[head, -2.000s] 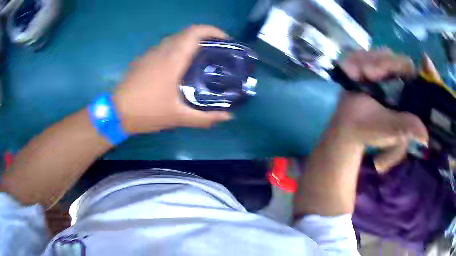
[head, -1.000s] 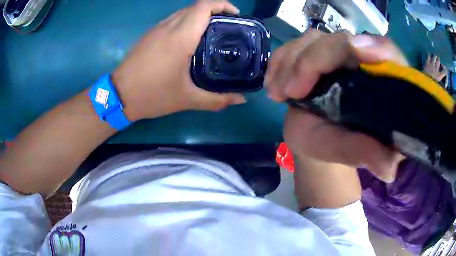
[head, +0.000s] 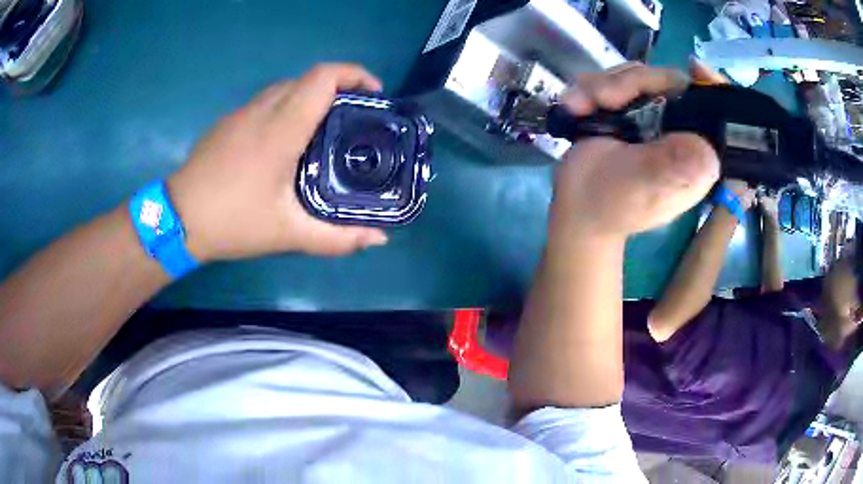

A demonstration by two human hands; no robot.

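Observation:
My left hand (head: 255,170), with a blue wrist strap (head: 160,228), holds a speaker unit (head: 363,160) on the green bench. Its black square end cover and round dark driver face up. My right hand (head: 629,151) grips a black electric screwdriver (head: 748,132) lying nearly level, its tip end at the front of the screw feeder (head: 501,80). The feeder is a silver-white box with a barcode label. The tip itself and any screw cannot be made out.
An open cream unit (head: 43,43) is at the upper left of the green bench (head: 189,57). A person in purple (head: 729,378) works at the right, arms on the bench. A red object (head: 470,345) is below the bench edge. Assorted parts are at the upper right.
My right hand has moved the screwdriver from beside the speaker unit to the feeder's front. More of the feeder and the person in purple now shows. My left hand still holds the unit.

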